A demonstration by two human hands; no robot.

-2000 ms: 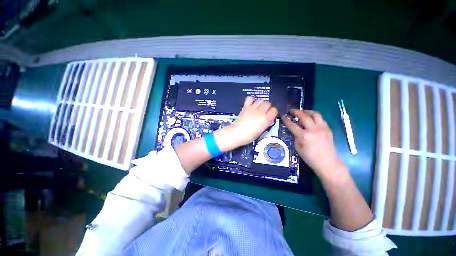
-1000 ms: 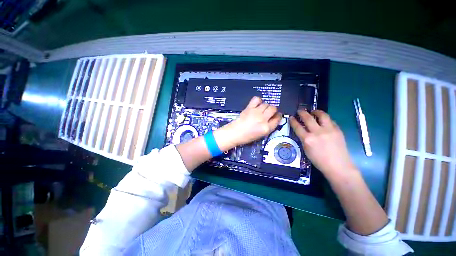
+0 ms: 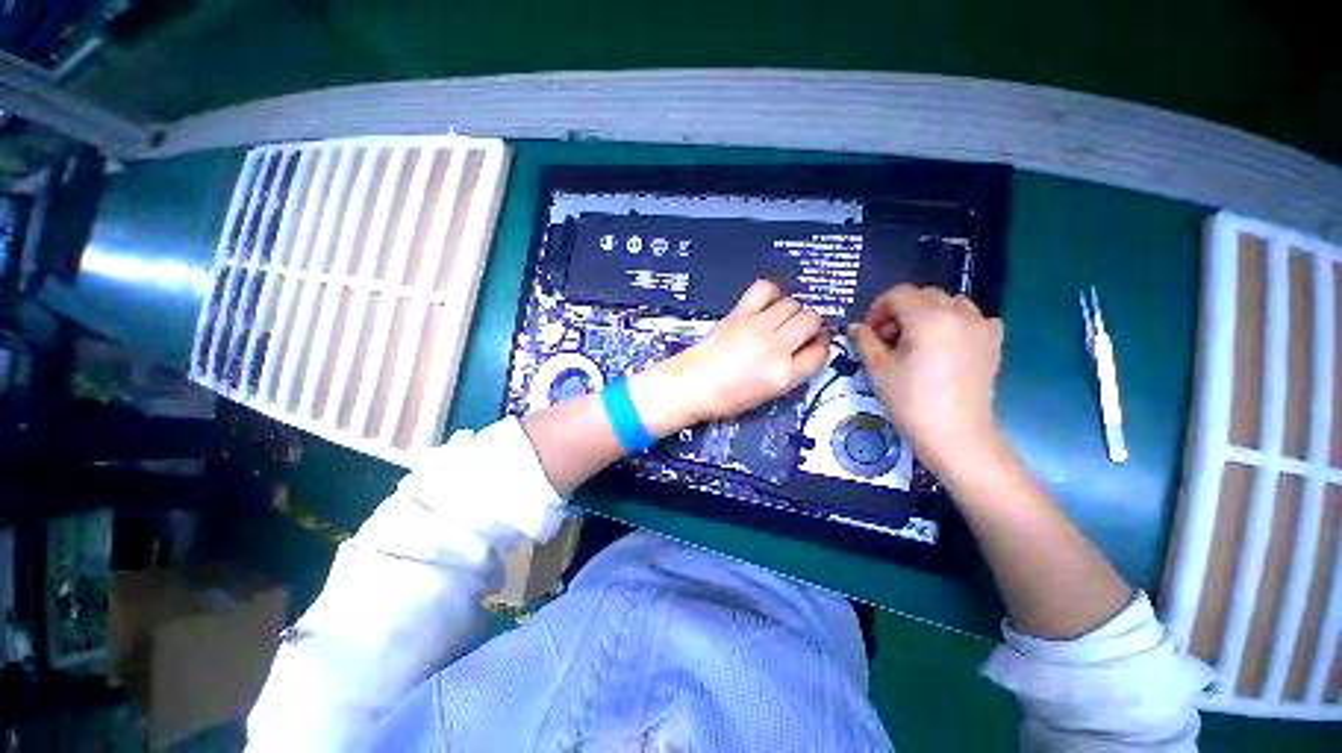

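Note:
An open laptop base (image 3: 765, 508) lies on the green bench, insides up. Its black battery pack (image 3: 721, 265) runs along the far side, with the motherboard (image 3: 633, 353) nearer. My left hand (image 3: 762, 350), with a blue band on the wrist, rests fingertips at the battery's near edge. My right hand (image 3: 930, 353) is just right of it, fingers bent and pinched together above the right fan (image 3: 861, 441). A small pale bit shows between the two hands' fingertips; what it is, and which hand holds it, I cannot tell. Silvery tweezers (image 3: 1104, 375) lie on the bench at right.
White slotted trays stand at left (image 3: 353, 280) and right (image 3: 1266, 471) of the laptop. A ribbed pale metal edge (image 3: 707, 106) runs behind it. The left fan (image 3: 564, 383) is partly behind my left forearm. A brown box (image 3: 192, 633) is at lower left.
The view has shifted, so laptop and trays sit further right. My right hand's fingers have turned inward and curled, closer to my left fingertips. My left hand has barely moved over the board.

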